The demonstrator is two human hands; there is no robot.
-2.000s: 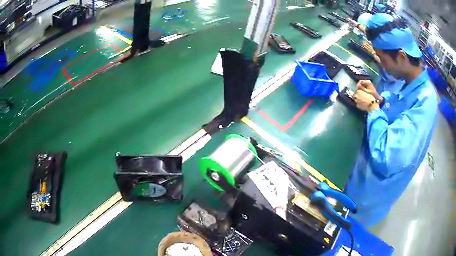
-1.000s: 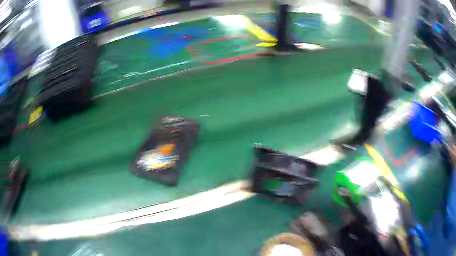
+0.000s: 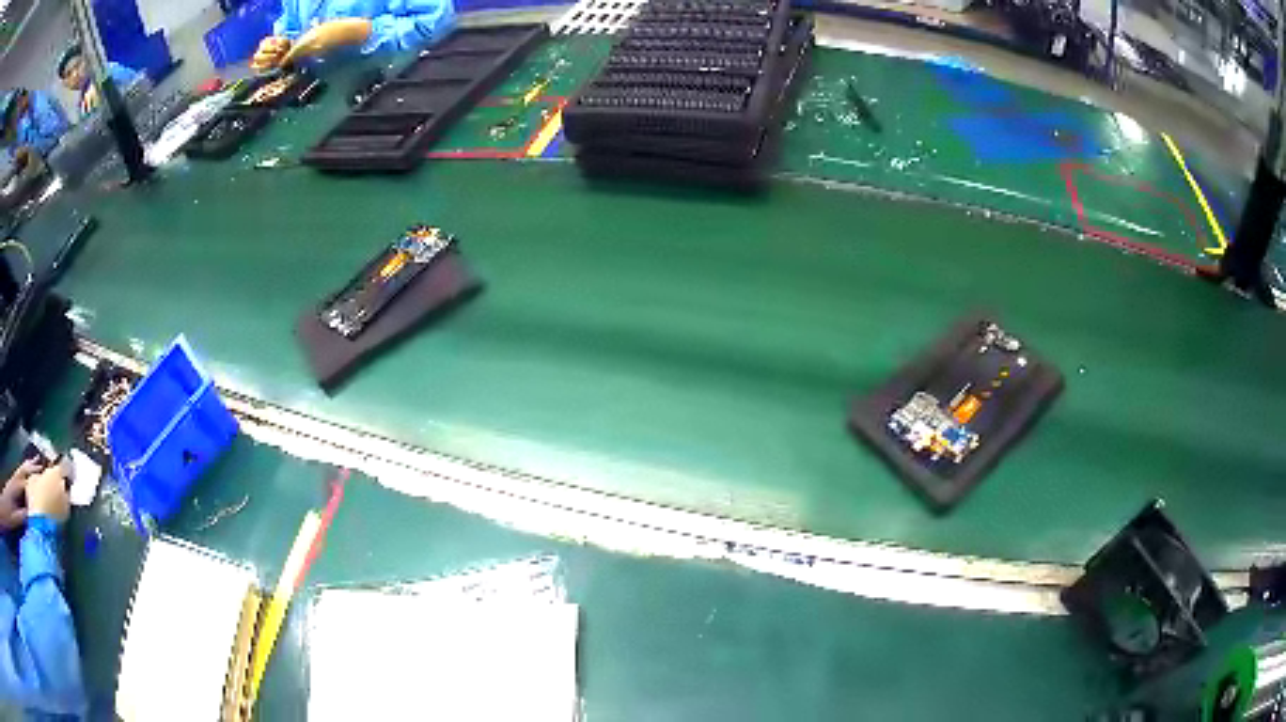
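Neither of my hands is in the picture. A phone assembly [image 3: 963, 402] lies on a dark foam pad [image 3: 1037, 391] on the green conveyor, right of centre, its blue-white board end towards me and an orange flex beside it. A second phone assembly [image 3: 387, 279] lies tilted on another foam pad [image 3: 339, 350] at the left of the conveyor. White component sheets [image 3: 444, 656] lie on the near bench, cut off by the bottom edge.
Pale rails [image 3: 621, 532] edge the conveyor. A small black fan [image 3: 1145, 592] and green spool flange [image 3: 1230, 687] are at lower right. A blue bin [image 3: 172, 430] stands left, beside another worker's hands [image 3: 43, 490]. Black trays [image 3: 684, 92] are stacked on the far side; another worker sits there.
The view has swung left. The fan and spool have moved to the right edge, the soldering station and bowl have left the picture, and the second phone assembly, blue bin and white sheets have appeared.
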